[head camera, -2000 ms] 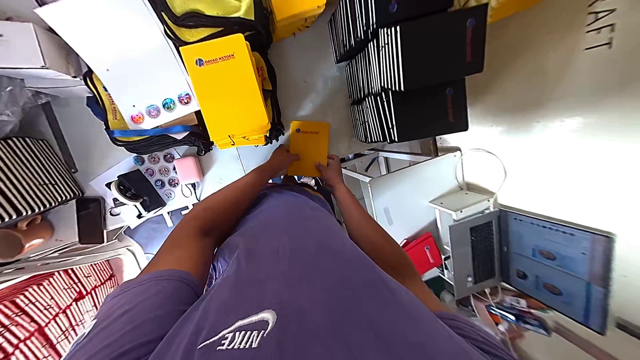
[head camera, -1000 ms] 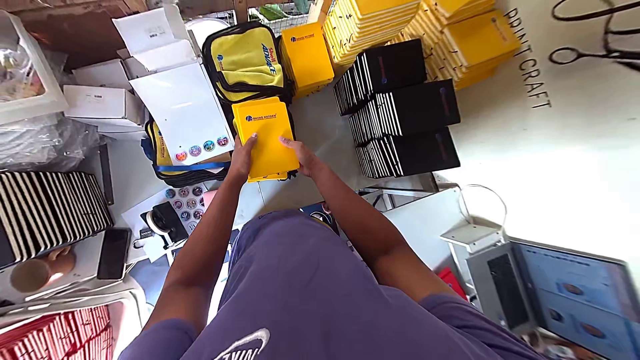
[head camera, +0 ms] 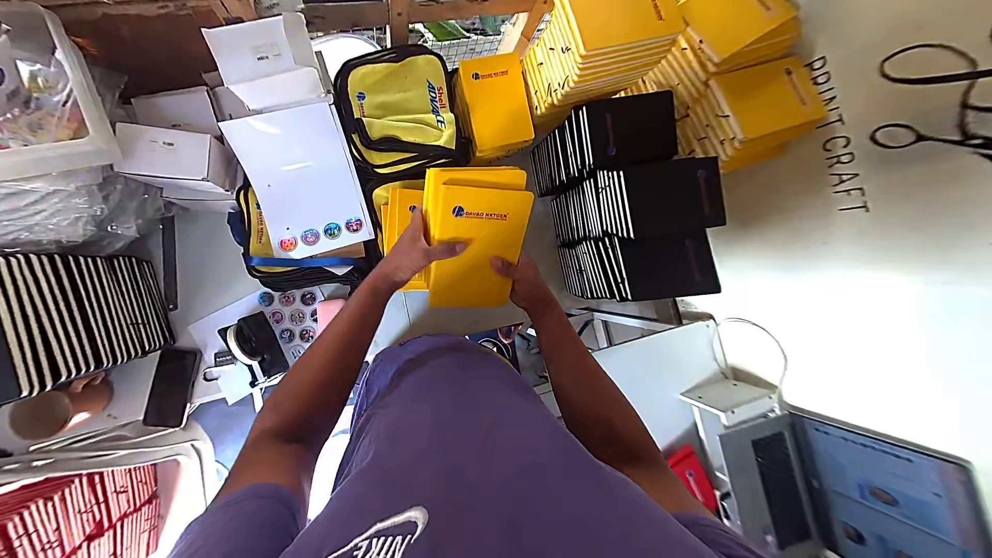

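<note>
Both my hands grip a small stack of yellow notebooks [head camera: 477,263] in front of my body. My left hand [head camera: 418,252] has its thumb across the top cover and its fingers toward the stack's left side. My right hand [head camera: 523,280] holds the right edge near the lower corner. More yellow notebooks [head camera: 404,208] lie just left of the held ones, partly hidden by them and by my left hand. Behind stand a yellow and black zip bag [head camera: 403,108] and another stack of yellow notebooks [head camera: 494,105].
Black notebooks [head camera: 666,198] stand in rows at the right, with yellow stacks [head camera: 612,35] behind. A white sheet with round stickers [head camera: 298,178], white boxes [head camera: 174,155] and a phone [head camera: 171,387] are at the left. An open laptop [head camera: 883,488] is at the lower right.
Two seconds ago my hands held a yellow notebook close to my body; they have since moved forward and left to the yellow stack. Now several notebooks are between them. The view has shifted.
</note>
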